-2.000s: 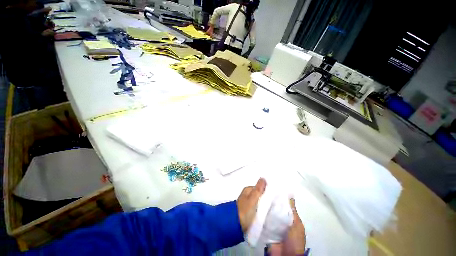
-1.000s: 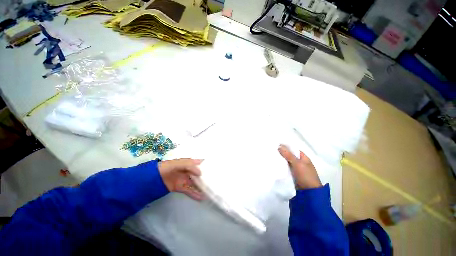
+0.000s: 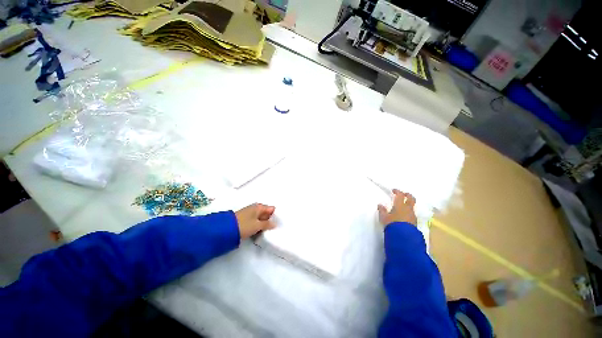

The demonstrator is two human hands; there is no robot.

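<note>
White thin sheets, soft foam or tissue, [image 3: 317, 231] lie spread on the table in front of me, washed out by glare. A layered front edge shows below my left hand. My left hand [image 3: 255, 220] is at their left edge, fingers curled; whether it pinches the edge cannot be told. My right hand [image 3: 399, 208] rests on the white sheets at the right, fingers slightly apart and holding nothing visible. A pile of gold and turquoise-blue hardware [image 3: 173, 199] lies left of my left hand.
A clear plastic bag with white contents [image 3: 76, 162] lies at left. A small white bottle [image 3: 284, 96] stands behind. A metal clip [image 3: 342, 93], yellow-edged panels [image 3: 204, 30] and a machine [image 3: 389, 30] are at the back. An amber-bottomed bottle [image 3: 496, 292] and blue tape roll [image 3: 470, 318] are at right.
The white bundle held between my hands has been opened out and now lies flat on the table. My hands have moved apart and lowered. The view has turned down and right.
</note>
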